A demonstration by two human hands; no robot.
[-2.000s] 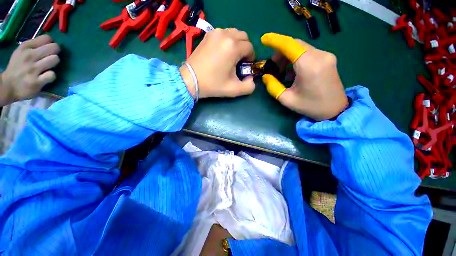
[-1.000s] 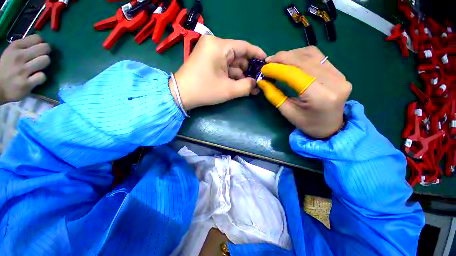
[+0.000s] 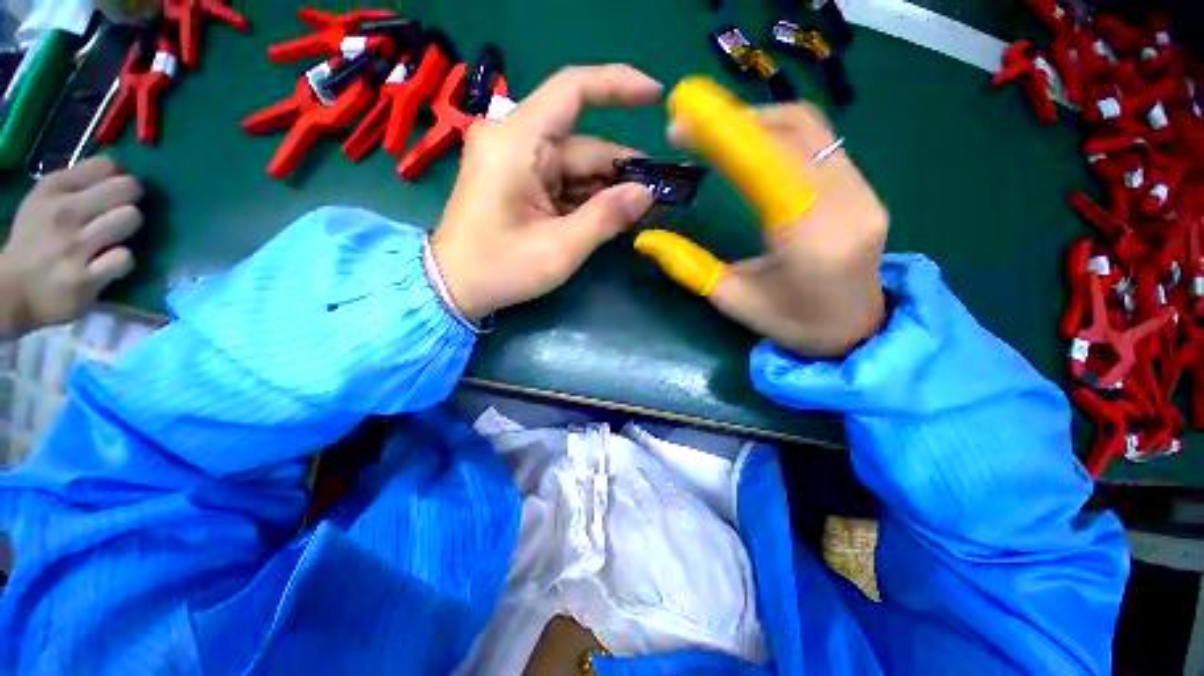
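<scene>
My left hand (image 3: 535, 192) holds a small black electronic module (image 3: 671, 182) between thumb and fingers, above the front part of the green bench. The module lies roughly level and points right; its left end is hidden by my fingers. My right hand (image 3: 779, 218) is just to the right, with yellow finger cots on thumb and forefinger. Its fingers are spread around the module's right end, apart from it, and slightly blurred. I see nothing in this hand.
Red spring clamps (image 3: 317, 122), some with black parts, lie at upper left. A heap of red clamps (image 3: 1138, 238) lies along the right. Black modules with amber strips (image 3: 755, 56) lie at the top. Another person's hand (image 3: 79, 231) rests at left, near a dark smartphone-like rectangle (image 3: 82, 99).
My right hand has let go of the module and its fingers have opened. My left hand still holds the module, now a little further left. The view has shifted slightly.
</scene>
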